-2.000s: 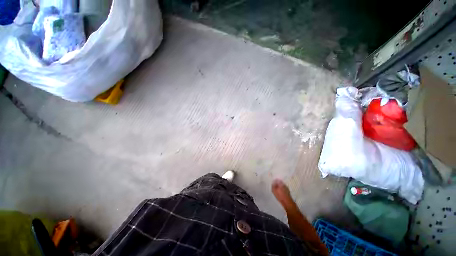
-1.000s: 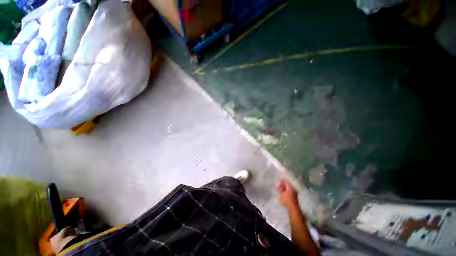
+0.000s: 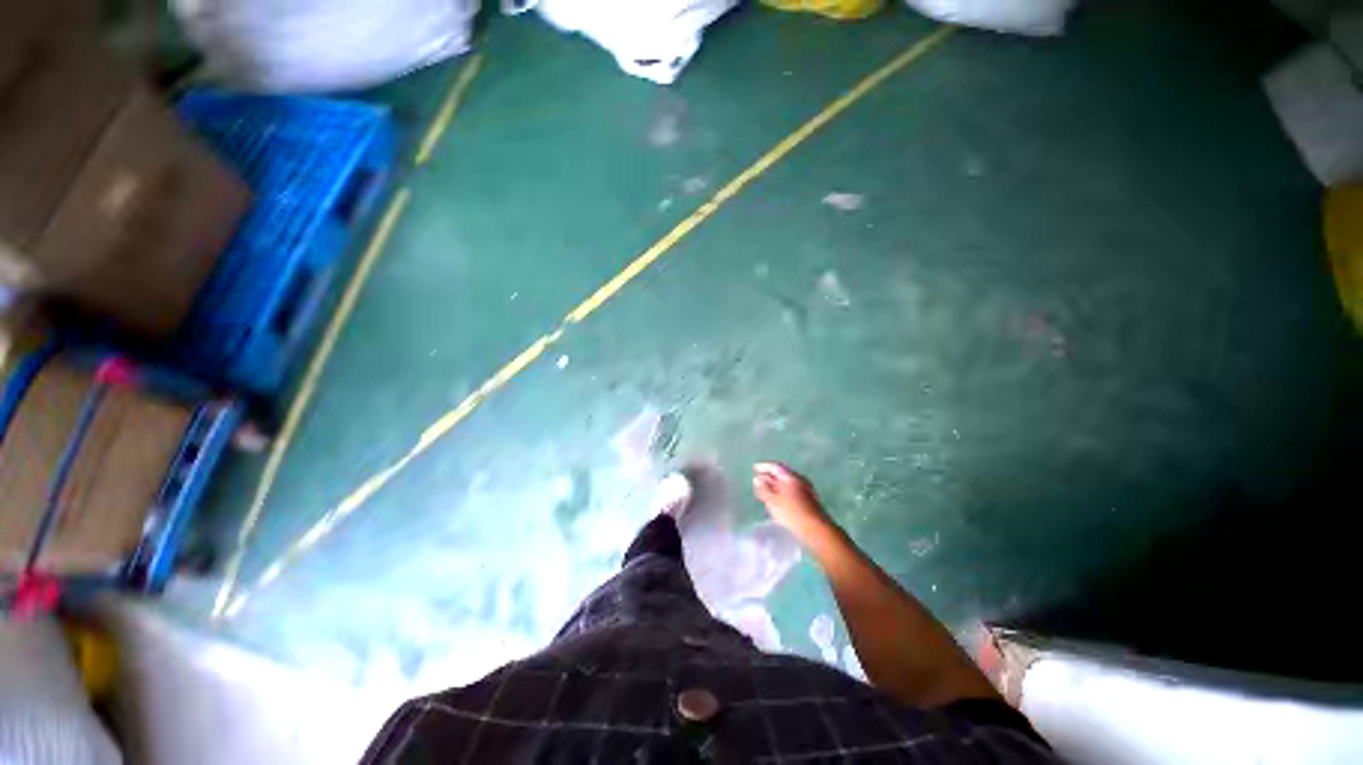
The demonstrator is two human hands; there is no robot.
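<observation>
My right hand [image 3: 786, 499] hangs in front of me at the lower middle, fingers curled, with nothing seen in it, over the green floor [image 3: 837, 329]. My left hand is not in view, and neither is the black handle or the orange truck. Nearest on the left is a cardboard box [image 3: 93, 478] on a blue trolley or pallet [image 3: 192, 486] with pink-red ties. A blue plastic pallet [image 3: 284, 209] with brown boxes [image 3: 135, 194] stands beyond it.
Yellow lines [image 3: 643, 266] cross the green floor. White sacks [image 3: 337, 38] lie at the far edge, with another white sack [image 3: 635, 27] beside them. A yellow thing [image 3: 1345, 247] is at the right rim. A pale wall edge [image 3: 1181, 705] is close at the lower right.
The view has moved from grey concrete onto the green floor. The large white sack, orange truck and black handle have left the picture, and so has my left hand at that handle.
</observation>
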